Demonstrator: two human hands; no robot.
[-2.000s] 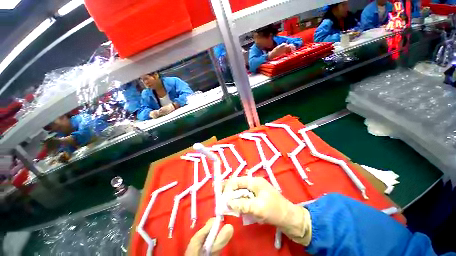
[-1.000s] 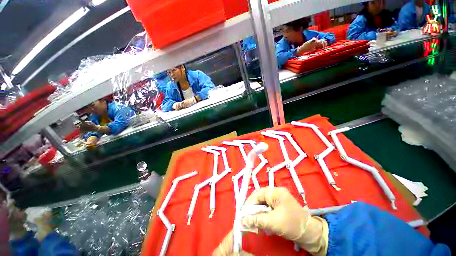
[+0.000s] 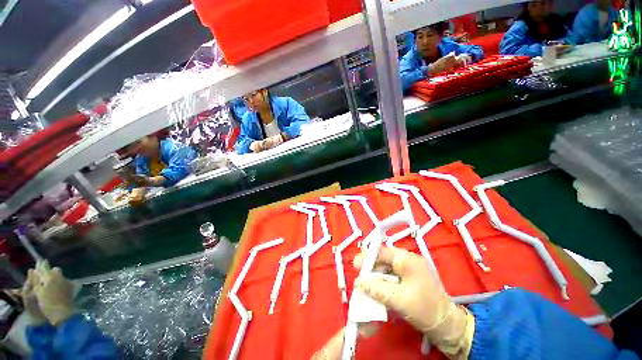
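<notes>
My gloved right hand (image 3: pixel 412 292) pinches a white cloth (image 3: pixel 368 307) around a white jointed arm (image 3: pixel 375 242), which stands raised over the red-covered tray (image 3: pixel 281 330). The arm's upper end bends to the right. My gloved left hand (image 3: pixel 331 347) is at the bottom edge of the picture, mostly cut off, and holds the arm's lower part. Several more white jointed arms (image 3: pixel 305 271) lie spread on the red surface, partly hidden behind my right hand.
Clear plastic packaging (image 3: pixel 151 313) and a bottle (image 3: pixel 209 235) lie left. Another person's gloved hands (image 3: pixel 49 292) are at far left. Stacked clear trays (image 3: pixel 605 158) and white paper (image 3: pixel 590 268) are right. A metal post (image 3: pixel 391 91) rises behind the tray.
The view has turned left, so the tray appears further right. The held arm's upper end now bends over to the right. Another person's hands have come in at the left.
</notes>
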